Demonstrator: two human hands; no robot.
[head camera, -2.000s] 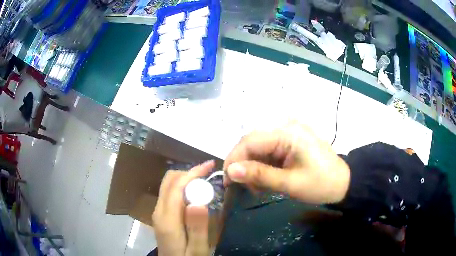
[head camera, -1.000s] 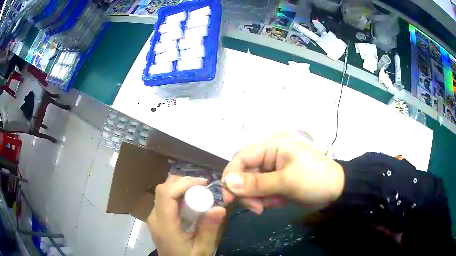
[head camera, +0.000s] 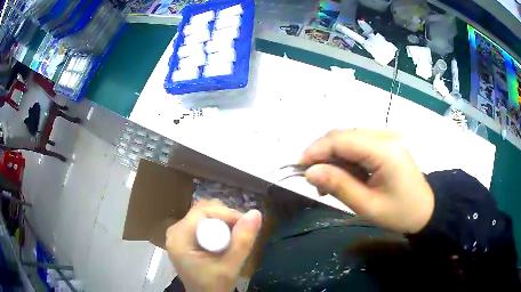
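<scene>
My left hand (head camera: 200, 263) is closed around a tube-like piece with a round white end (head camera: 213, 235) facing the camera, probably a syringe barrel. The rest of the piece is hidden by the fingers. My right hand (head camera: 380, 181) holds thin, curved metal tweezers (head camera: 292, 170) between thumb and fingers. Their tips point left over the front edge of the white sheet, apart from the white piece. Whether the tips grip anything is too small to tell.
An open cardboard box (head camera: 153, 206) with heaped small pieces stands below the bench edge, behind my left hand. A blue tray (head camera: 210, 84) of white blocks sits on the white sheet (head camera: 343, 108). A cable (head camera: 392, 94) crosses the sheet. Crumpled tissue (head camera: 380, 48) lies at the back.
My right hand has moved right and slightly up, taking the tweezers away from the white end. My left hand has shifted a little down and left, still holding the piece.
</scene>
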